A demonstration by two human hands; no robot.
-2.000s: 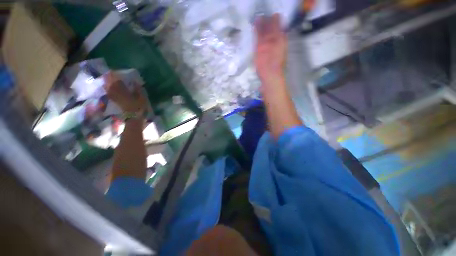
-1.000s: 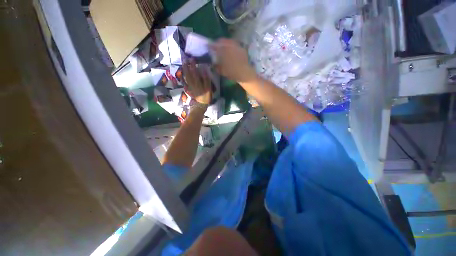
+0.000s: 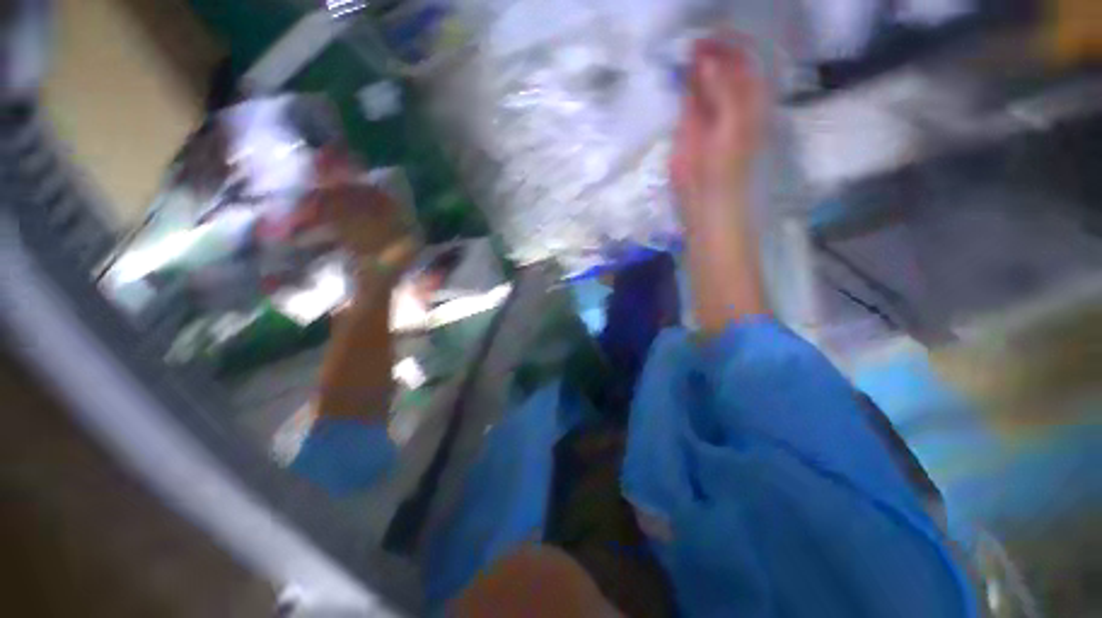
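The frame is strongly blurred. A pile of printed cartons, white with dark and red parts, lies on the green work surface at the left. My left hand is on the right side of the pile; the blur hides whether its fingers grip a carton. My right hand is raised at the top centre, over the right edge of the white scrap heap. Its fingers point away from me, and I cannot tell whether it holds anything.
The crumpled white scrap lies between the green surface and the conveyor frame. Brown cardboard stands at the upper left. A long grey rail runs along the lower left. Blue floor shows at the right.
My right hand has moved from beside the pile, where it held a pale piece, out to the right over the scrap. My left hand remains at the pile. The view has swung right.
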